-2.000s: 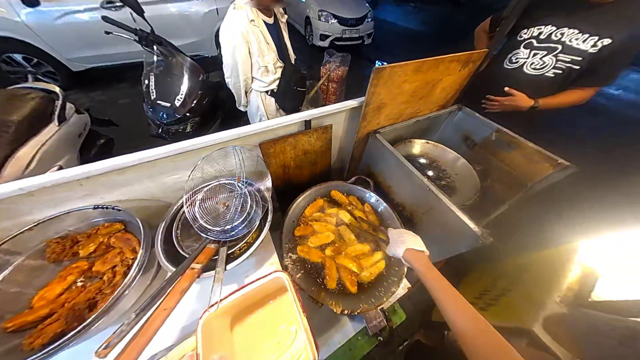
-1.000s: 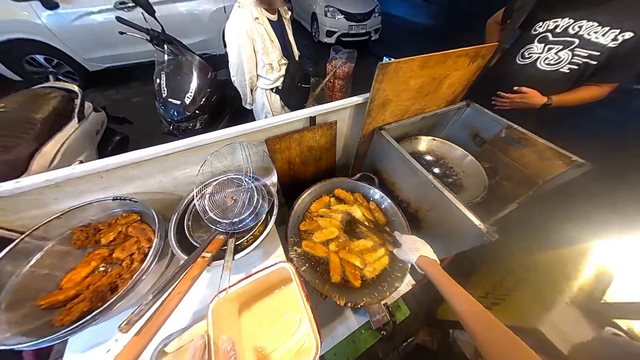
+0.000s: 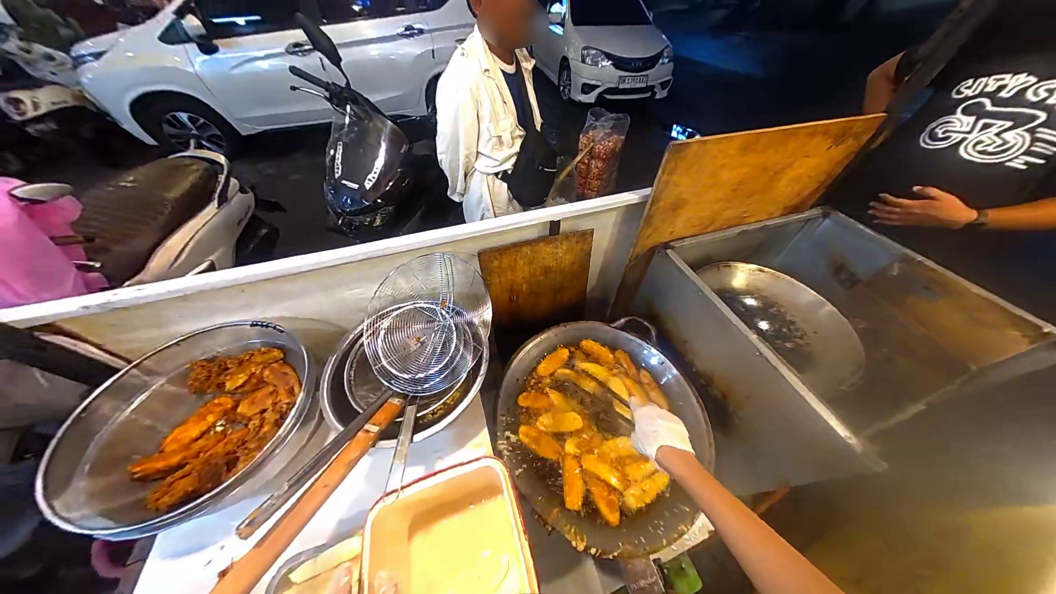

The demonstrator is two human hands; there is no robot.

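Note:
My right hand [image 3: 657,430], in a white glove, is over the right side of a wide frying pan [image 3: 528,503] and grips dark tongs [image 3: 606,394]; their tips reach in among the fritters. Several golden battered fritters [image 3: 561,422] bubble in the oil. Left of the pan stands a red-rimmed tub [image 3: 450,528] of pale batter. Beyond it, wire skimmers [image 3: 425,338] with long handles rest across a metal basin [image 3: 334,388]. A large round strainer [image 3: 91,437] at the left holds browned fried pieces [image 3: 223,421]. My left hand is not in the frame.
A metal bin [image 3: 751,346] with a second pan [image 3: 825,330] stands right of the frying pan. Upright wooden boards [image 3: 536,276] shield the back. A low white wall [image 3: 346,272] borders the stall. Beyond it stand a person in a light jacket [image 3: 474,115] and scooters; another person [image 3: 932,206] is at the right.
The gloved hand with the tongs has moved from the pan's right edge further in over the fritters. Fingers seen at the batter tub's lower left one second ago are out of view.

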